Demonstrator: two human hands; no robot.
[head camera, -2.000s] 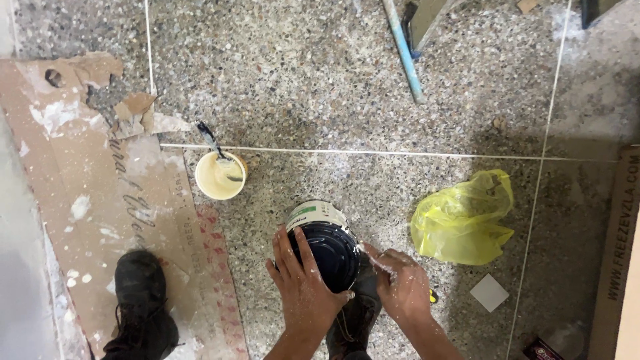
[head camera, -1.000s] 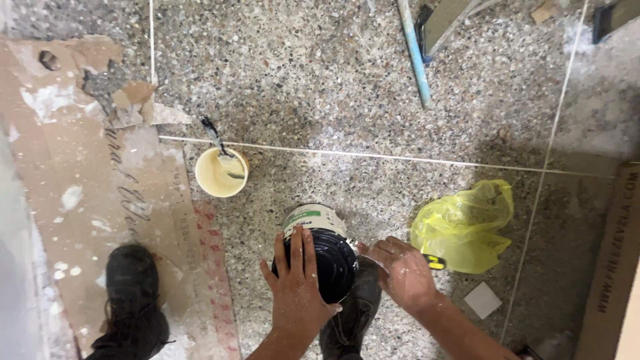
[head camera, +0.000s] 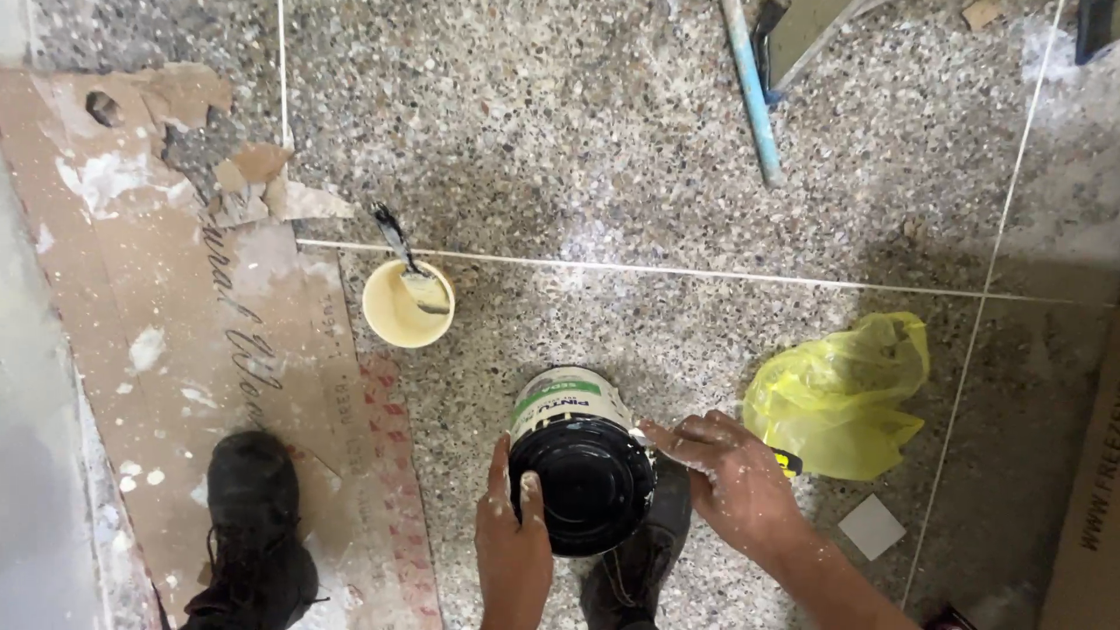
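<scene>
A paint can with a black lid (head camera: 584, 483) and a white and green label is tilted above my boot, low in the middle of the view. My left hand (head camera: 518, 534) grips its left side, the thumb lying on the lid. At the can's right rim, my right hand (head camera: 726, 472) is closed on a tool with a black and yellow handle (head camera: 787, 462); its tip is at the lid's edge, and the rest is hidden by the fingers. A cream tub (head camera: 385, 306) with a paintbrush (head camera: 402, 249) leaning in it stands up and to the left.
Paint-spattered cardboard (head camera: 157, 350) lies under my boot (head camera: 252, 516) at the left. On the terrazzo floor to the right are a crumpled yellow plastic bag (head camera: 840, 394) and a white square piece (head camera: 872, 527). A blue pole (head camera: 751, 96) lies at the top; a cardboard box (head camera: 1089, 507) is at the right edge.
My left hand has shifted from across the top of the lid to the can's left side. The can's lid now faces more toward the view. My right hand remains at the right rim.
</scene>
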